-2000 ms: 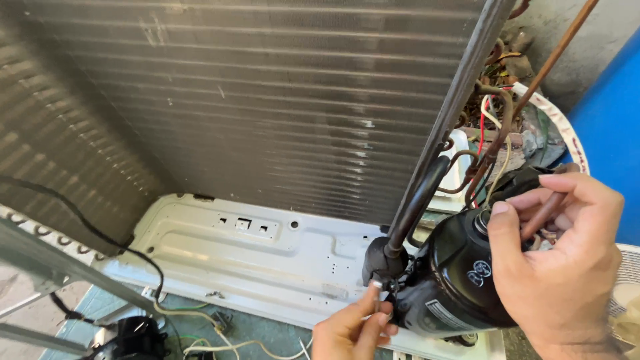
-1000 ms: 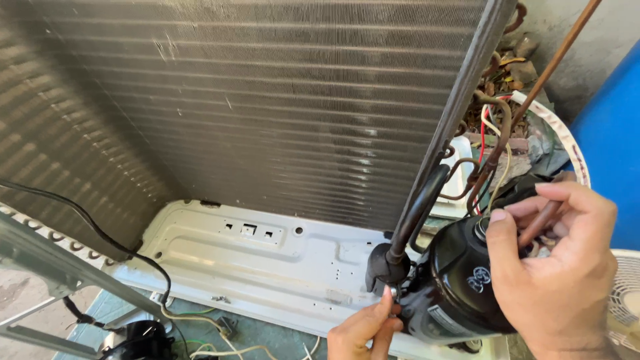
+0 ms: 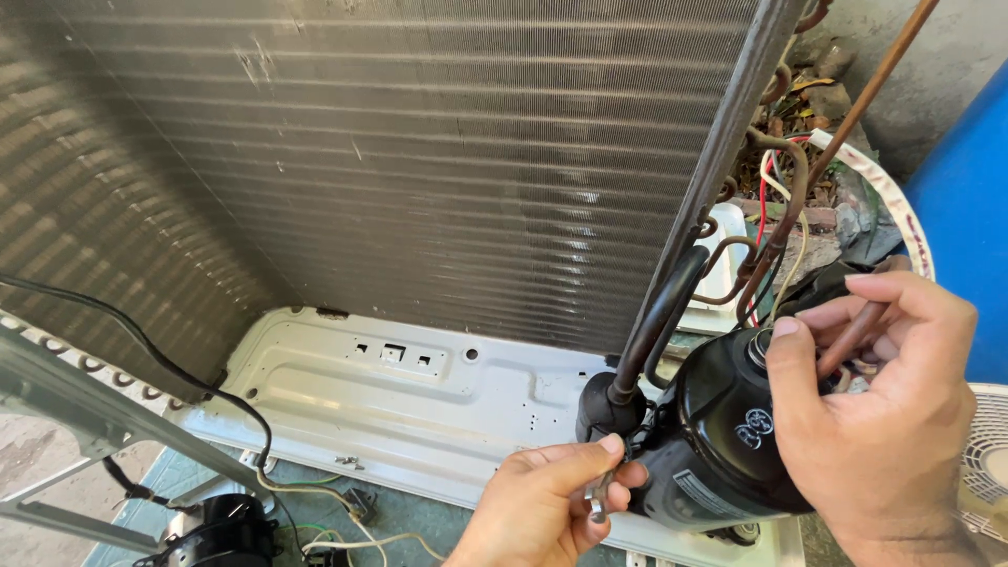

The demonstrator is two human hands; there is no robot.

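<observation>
A black compressor (image 3: 724, 425) stands upright on the white metal base pan (image 3: 354, 394) of an air conditioner's outdoor unit. My left hand (image 3: 559, 488) pinches a small metal wrench (image 3: 597, 500) beside the black suction accumulator (image 3: 606, 405); the tool's far end is hidden by the fingers. At the compressor's top, my right hand (image 3: 882, 409) has its fingers around a copper pipe (image 3: 854, 335), with the thumb by the round metal terminal or stud (image 3: 760, 346). Black-sleeved tubing (image 3: 661, 315) rises from the accumulator along the finned condenser coil (image 3: 472, 173).
A fan motor (image 3: 220, 528) with loose wires lies at the lower left by a grey metal frame (image 3: 63, 394). Small screws (image 3: 349, 462) lie on the pan's edge. Copper pipes (image 3: 787, 213) and wires rise behind the compressor. A blue barrel (image 3: 965, 197) stands at the right.
The tool in my left hand shows more plainly now, below the fingertips. My right hand keeps its place at the pipe on the compressor's top.
</observation>
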